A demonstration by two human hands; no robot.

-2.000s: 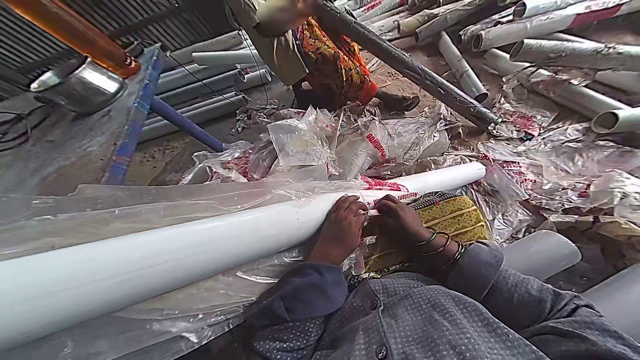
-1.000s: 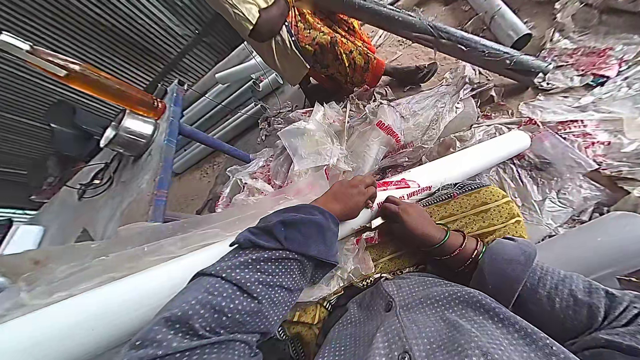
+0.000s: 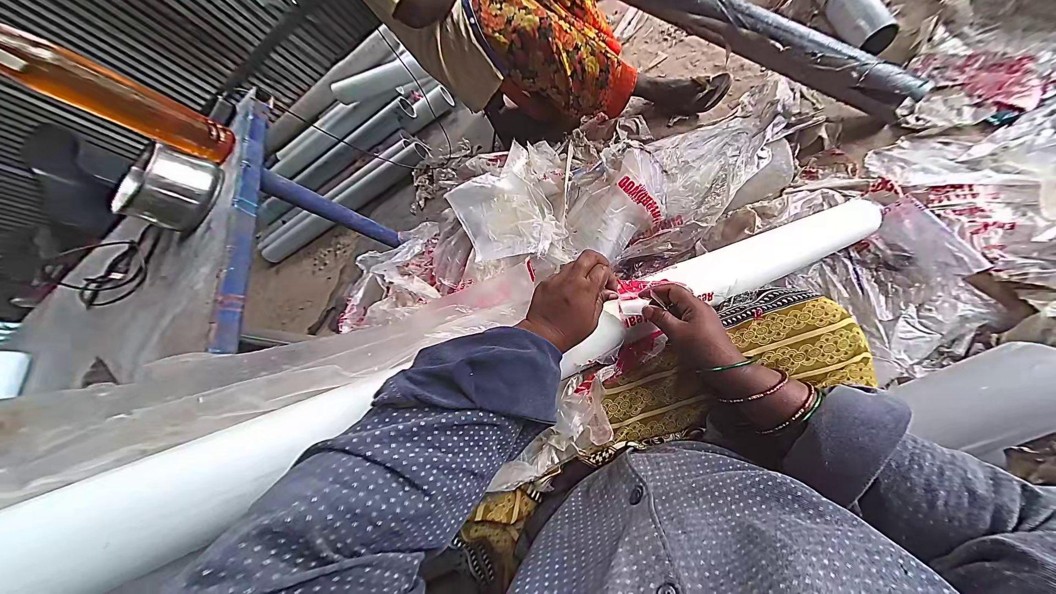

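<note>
A long white plastic pipe (image 3: 198,445) runs from the lower left across the lap to the upper right. Clear plastic film with red print (image 3: 631,290) surrounds part of it between the hands. My left hand (image 3: 573,297) lies over the pipe, its fingertips pinching the film. Close on its right, my right hand (image 3: 681,318), with bangles at the wrist, pinches the film's edge between thumb and finger. Loose film (image 3: 577,421) hangs below the pipe beside the yellow patterned cloth (image 3: 742,363). Some fingertips are hidden.
Crumpled plastic film (image 3: 528,206) covers the ground ahead. Another person (image 3: 553,49) is beyond it, beside a dark wrapped pipe (image 3: 792,58). A blue metal frame (image 3: 239,239), a steel pot (image 3: 169,188) and stacked grey pipes (image 3: 355,157) are at left. A grey pipe (image 3: 982,396) lies at right.
Both hands stay close together at the printed film. Between one second ago and now, the right hand's fingers have drawn up onto the film over the pipe. The view has shifted since two seconds ago.
</note>
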